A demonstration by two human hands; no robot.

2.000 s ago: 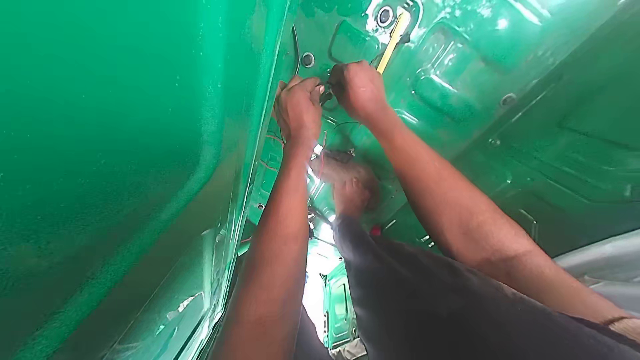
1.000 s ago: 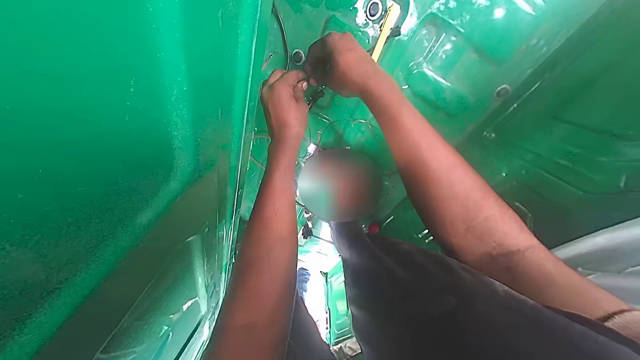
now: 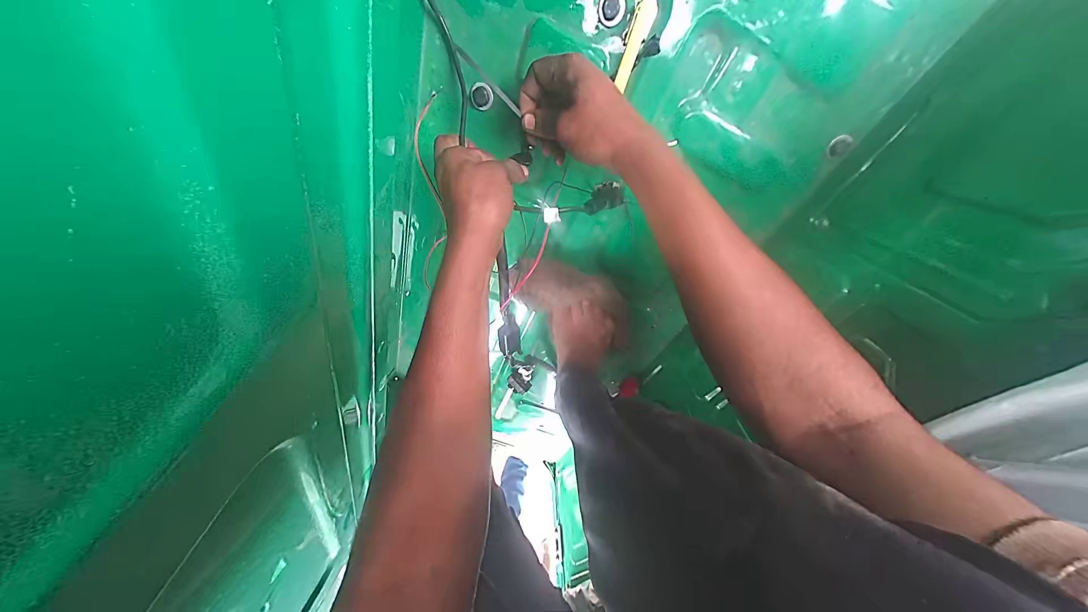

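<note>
My left hand [image 3: 478, 187] is closed round a black wiring harness [image 3: 450, 51] that runs down from the top edge over a green painted metal panel [image 3: 731, 161]. A small dark part shows at its thumb. Just right of it and higher, my right hand [image 3: 568, 110] has its fingers curled and pinches the end of a thin dark strip [image 3: 489, 81]. Below the hands hang a black connector [image 3: 605, 197], a white connector [image 3: 551, 215] and a red wire [image 3: 537, 259]. What lies inside my left palm is hidden.
A yellow strip [image 3: 634, 47] lies on the panel at the top. Lower down are another black connector [image 3: 508, 336], a bare foot [image 3: 585, 327] below a dark trouser leg [image 3: 680, 493], and a red round object [image 3: 628, 388]. A large green panel [image 3: 170, 212] rises on the left.
My hands were close together and have moved apart, the left one lower. More of the black harness, the thin strip and the connectors below now shows.
</note>
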